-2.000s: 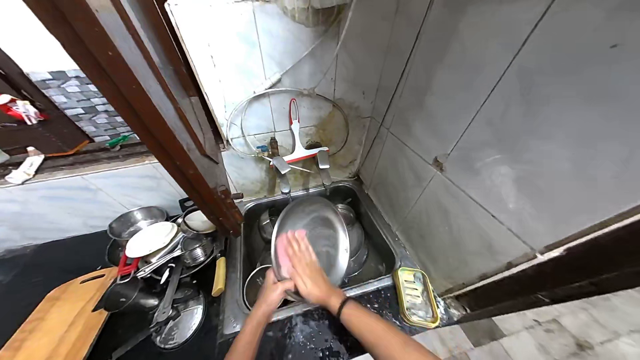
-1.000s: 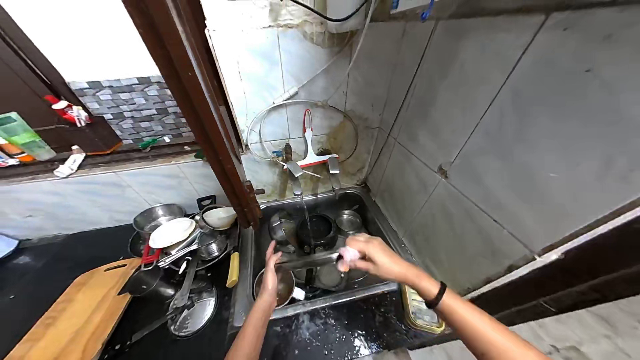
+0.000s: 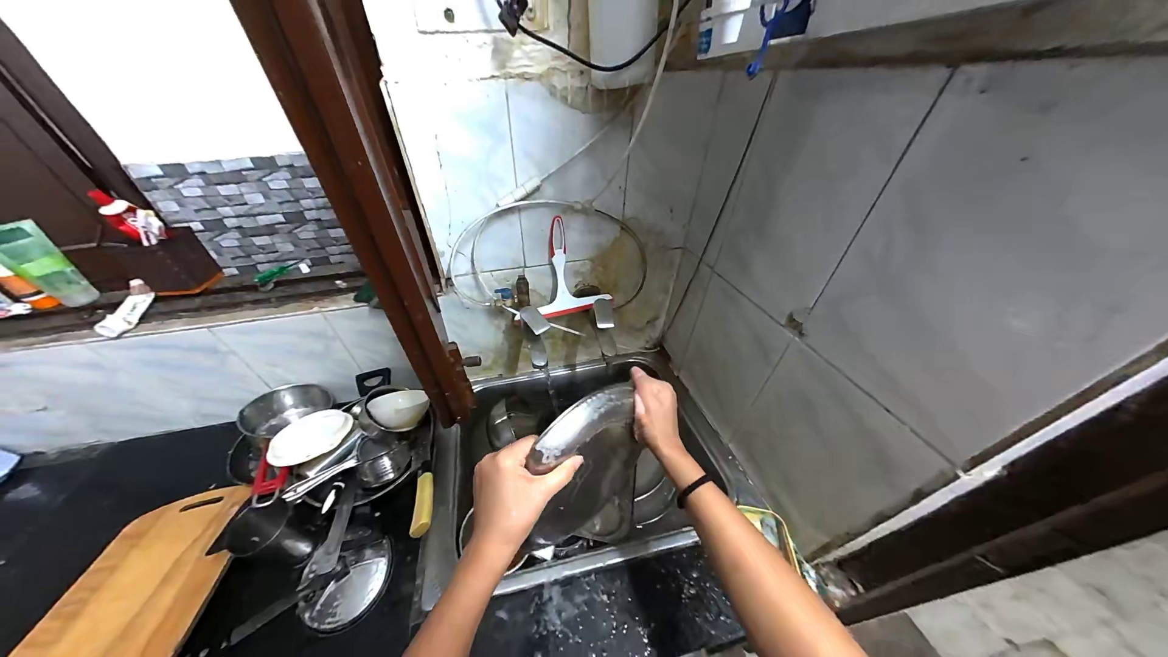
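Note:
Over the steel sink (image 3: 584, 561) a round metal dish (image 3: 593, 461) is held tilted between both hands. My left hand (image 3: 516, 488) grips its near left rim, thumb on top. My right hand (image 3: 655, 411) holds the rim at the upper right; a black band circles that wrist. Water runs from a tap (image 3: 537, 351) behind the dish. A steel cup or pot (image 3: 511, 422) and other wet vessels lie in the basin, partly hidden by the dish.
Stacked pans and bowls (image 3: 310, 438), a knife with a yellow handle (image 3: 422, 504) and a wooden cutting board (image 3: 137, 570) occupy the left counter. A brown wooden post (image 3: 365, 201) rises beside the sink. A yellow-rimmed tray (image 3: 771, 529) sits at its right.
The dish has turned from nearly edge-on to a tilted face, and my right hand has moved to its far rim. The pink thing in my right hand earlier is no longer visible.

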